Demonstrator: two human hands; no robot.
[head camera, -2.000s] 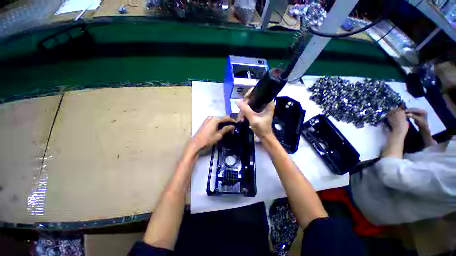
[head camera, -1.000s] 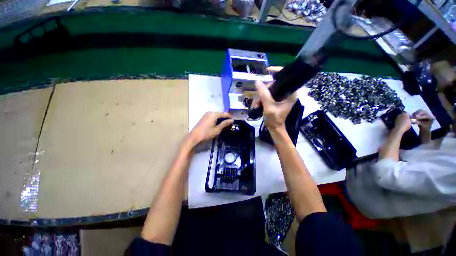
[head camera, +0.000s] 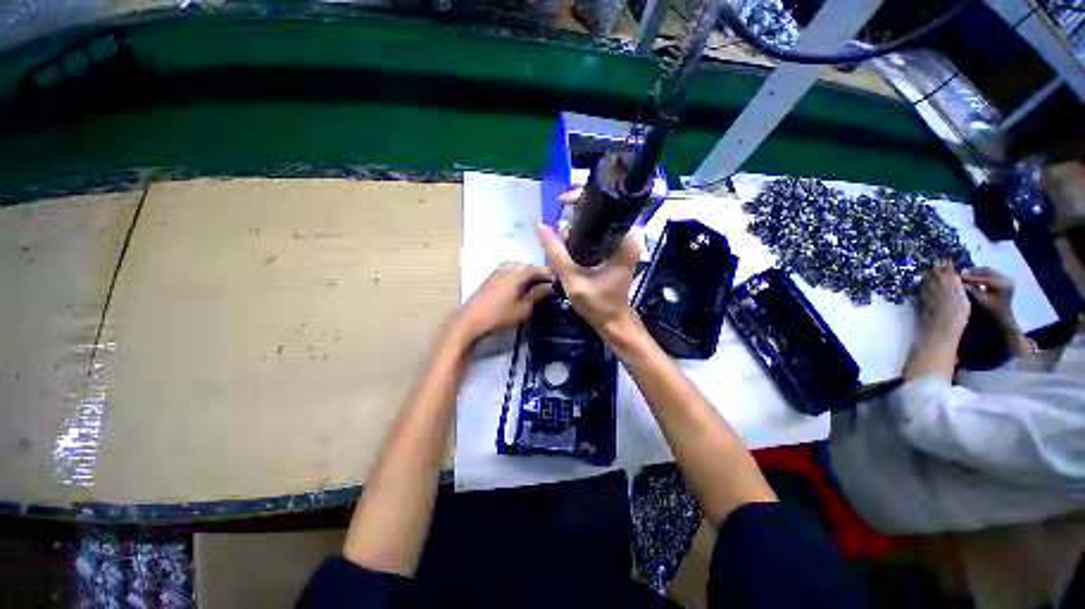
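A glossy black housing (head camera: 557, 410) lies on the white sheet in front of me, with a round pale opening and a grid of slots. My right hand (head camera: 597, 276) is closed around the thick black electric screwdriver (head camera: 610, 208), held nearly upright, slightly tilted, over the housing's far end. Its tip is hidden behind my hand. My left hand (head camera: 506, 300) has its fingertips at the far left corner of the housing, beside the driver. Whatever small part lies under the fingers is hidden. The blue-and-white screw feeder (head camera: 557, 167) stands behind, partly covered by the driver.
Two more black housings (head camera: 688, 286) (head camera: 791, 341) lie to the right. A heap of small glittering parts (head camera: 851, 232) is at the far right, near another person's hands (head camera: 948, 303). A green conveyor (head camera: 298, 119) and a slanted grey post (head camera: 773, 113) are behind.
Since one second ago, the screwdriver in my right hand has moved from beside the feeder back left over the housing's far end. My left hand has stayed at the housing.
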